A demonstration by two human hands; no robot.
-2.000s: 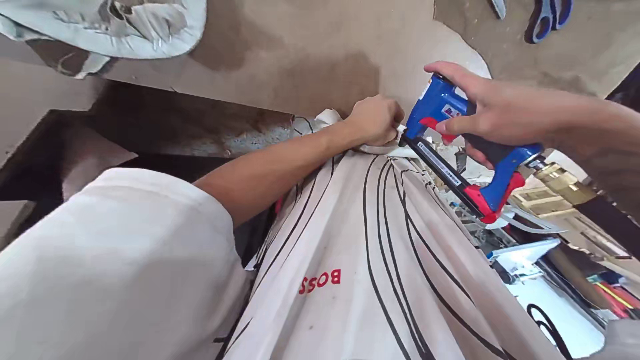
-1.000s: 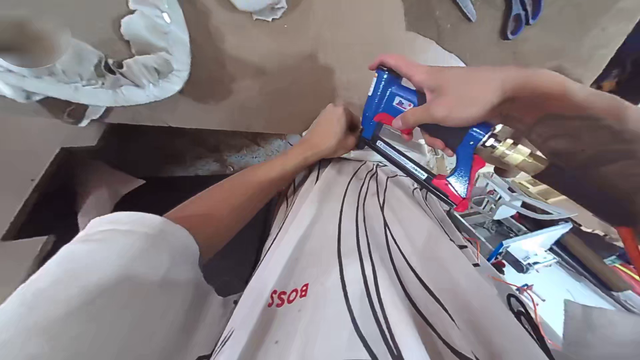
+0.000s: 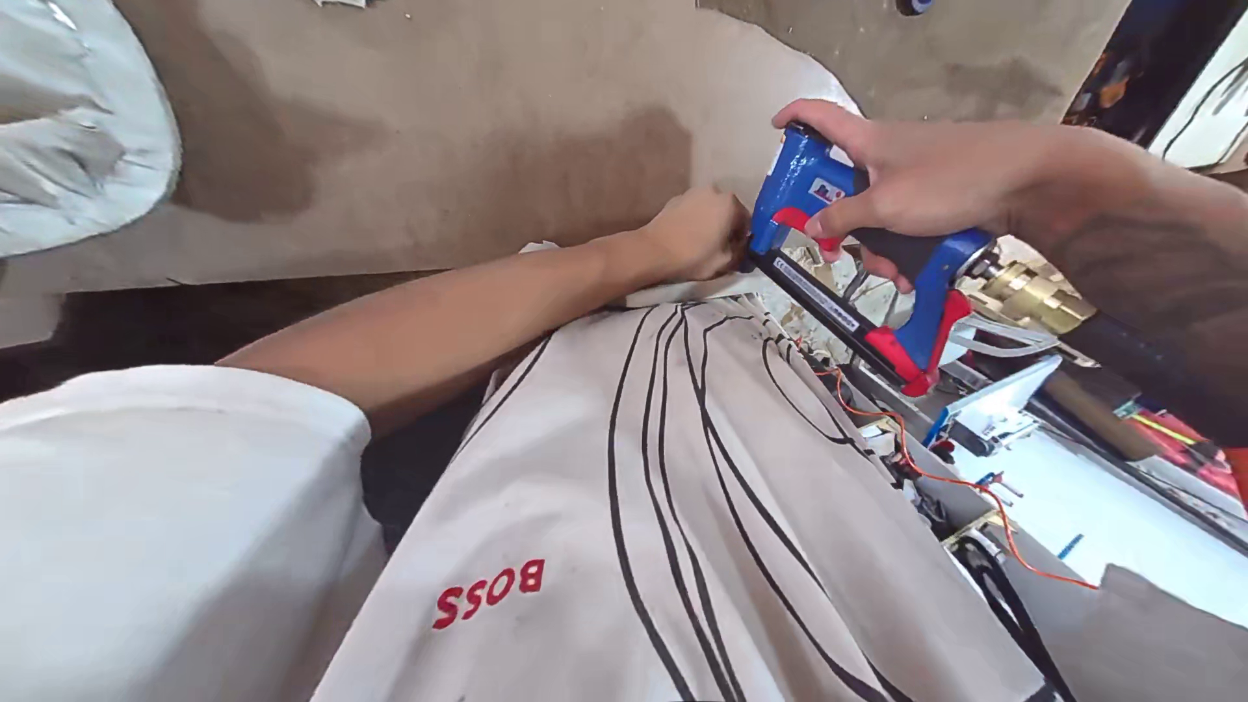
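Note:
My right hand [image 3: 907, 185] grips a blue and red pneumatic staple gun [image 3: 829, 302] by its handle, one finger near the red trigger. A brass air fitting [image 3: 1038, 295] joins its rear to a dark hose. The gun's nose is right beside my left hand [image 3: 702, 234], whose fingers are curled down at the table edge against pale material [image 3: 673, 292]; what exactly they pinch is hidden. Below both hands spreads the light printed shirt [image 3: 585, 468] that I wear, with black lines and red lettering.
A brown work surface [image 3: 439, 146] lies ahead, with a white fabric-covered piece [image 3: 78, 127] at its left. A dark gap runs under its edge. At right are a thin orange cord [image 3: 907, 453], a white panel [image 3: 1014, 400] and assorted clutter.
The view has shifted, with scissors seen earlier at upper right now mostly out of frame. Both hands stay together at the edge, the staple gun still in my right hand.

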